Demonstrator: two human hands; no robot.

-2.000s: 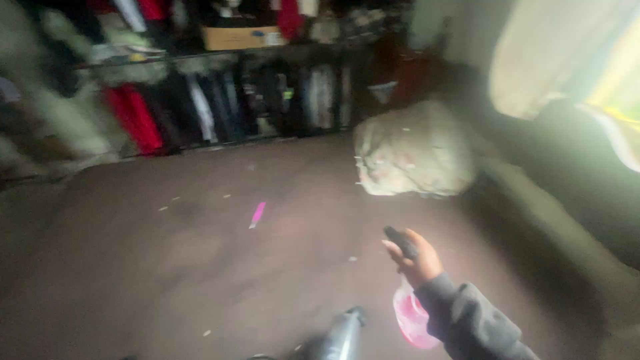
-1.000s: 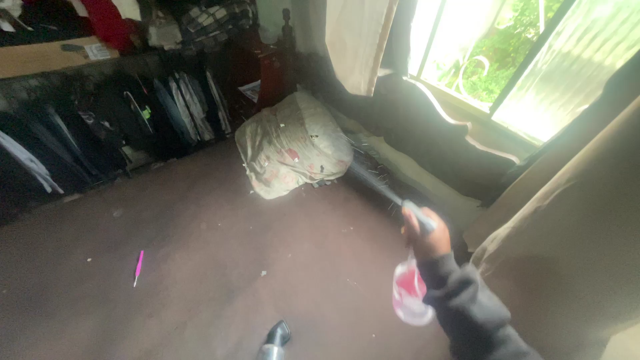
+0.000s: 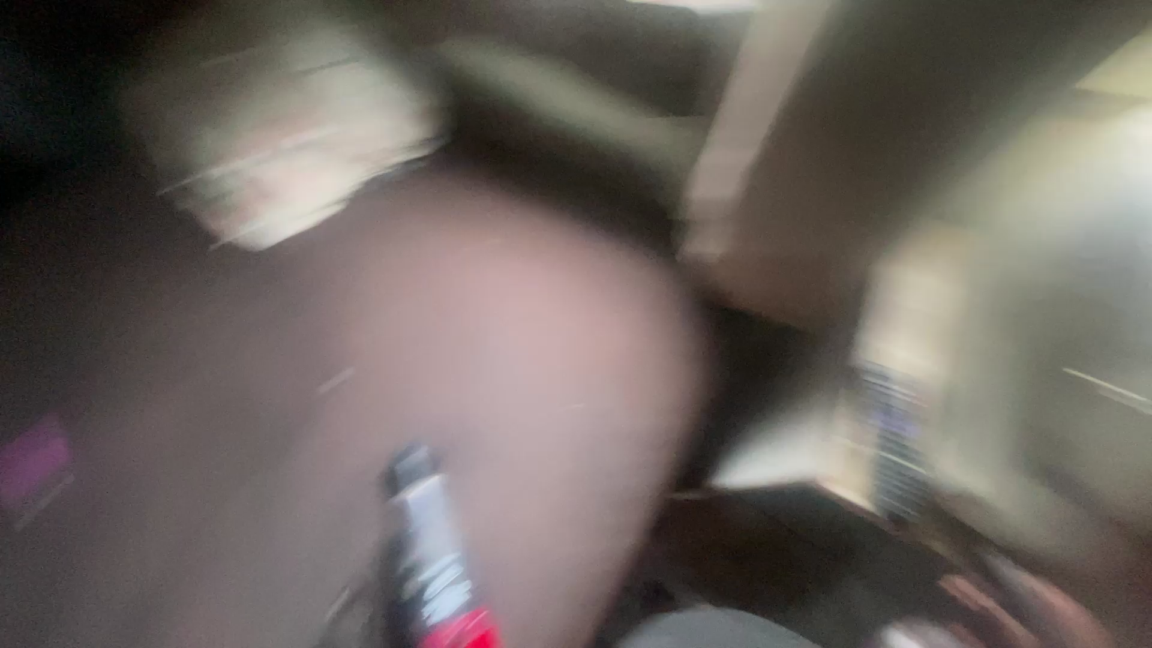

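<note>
Strong motion blur covers the head view. At the bottom right corner shows what looks like my right hand (image 3: 1035, 598), smeared, beside a pale blurred object at the bottom edge; its grip cannot be made out. My left hand is out of view. A silvery cylindrical object (image 3: 436, 549) with a black tip and a red lower part rises from the bottom edge, left of centre. On the brown surface at far left lies a blurred purple-pink object (image 3: 36, 463). The pale cloth bundle (image 3: 297, 153) rests at the upper left.
A brown surface (image 3: 531, 351) fills the middle. Beige hanging cloth (image 3: 738, 153) stands at the upper right, with a pale blurred area (image 3: 1017, 297) beyond. Below it are dark shapes and a pale object with dark stripes (image 3: 891, 441). A grey rounded shape (image 3: 711, 630) shows at the bottom.
The view has swung right and down. The hand that held a grey handle, with a pink-and-clear item hanging below, now shows only as a blur at the bottom right.
</note>
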